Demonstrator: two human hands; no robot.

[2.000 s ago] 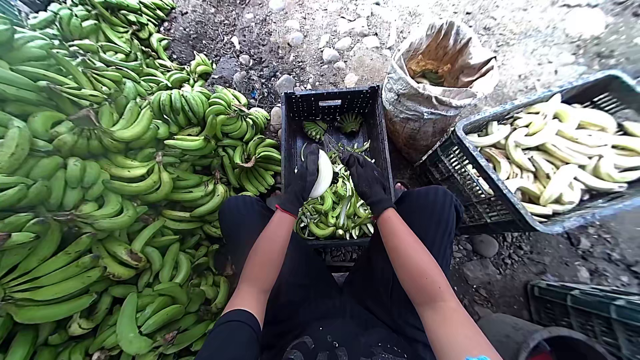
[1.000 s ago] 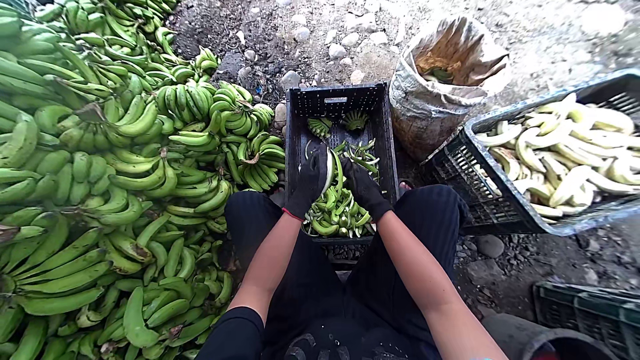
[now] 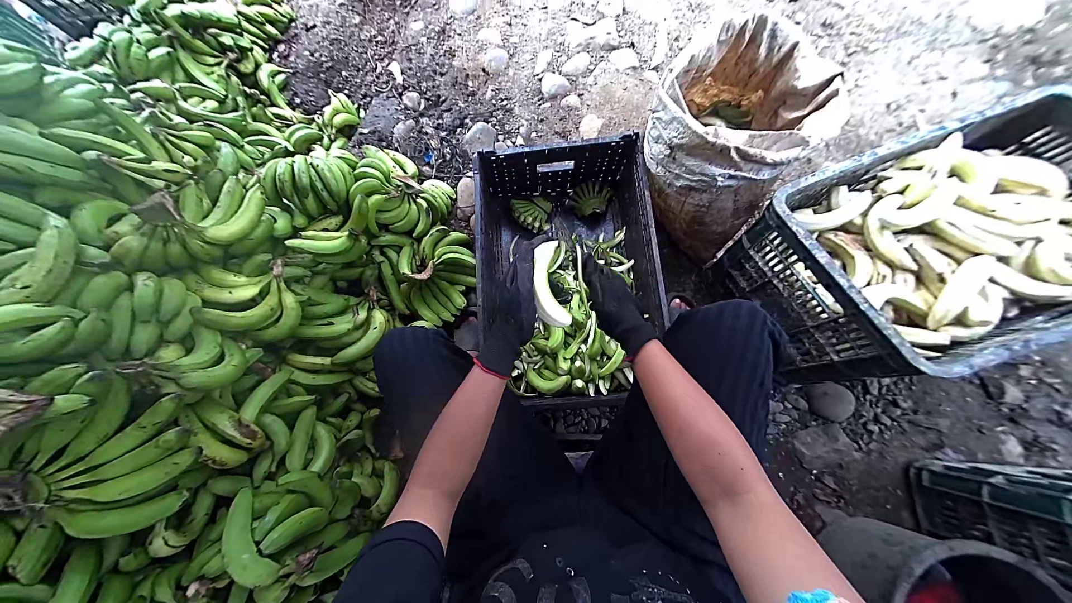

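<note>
Over a black plastic crate [image 3: 559, 156], my left hand [image 3: 507, 311] in a dark glove is closed around a peeled pale plantain [image 3: 549, 285]. My right hand [image 3: 618, 306], gloved as well, is just right of the plantain with its fingers curled; whether it grips a tool or a strip of peel cannot be told. Green plantain peels [image 3: 571, 362] lie heaped in the near part of the crate, below both hands. Two cut green crown pieces, one [image 3: 531, 213] left and one [image 3: 590, 198] right, rest at its far end.
Green plantain bunches [image 3: 243, 226] are piled along the left. Beyond my right hand stands an open woven sack [image 3: 712, 159]. A large crate [image 3: 837, 293] of peeled plantains [image 3: 963, 234] is at the right, with a bucket [image 3: 888, 553] and another crate [image 3: 997, 502] at lower right. Stones lie on the ground.
The peeled plantain in my left hand has turned, and its broad pale side now shows where a second ago it looked narrow. Both hands remain over the crate.
</note>
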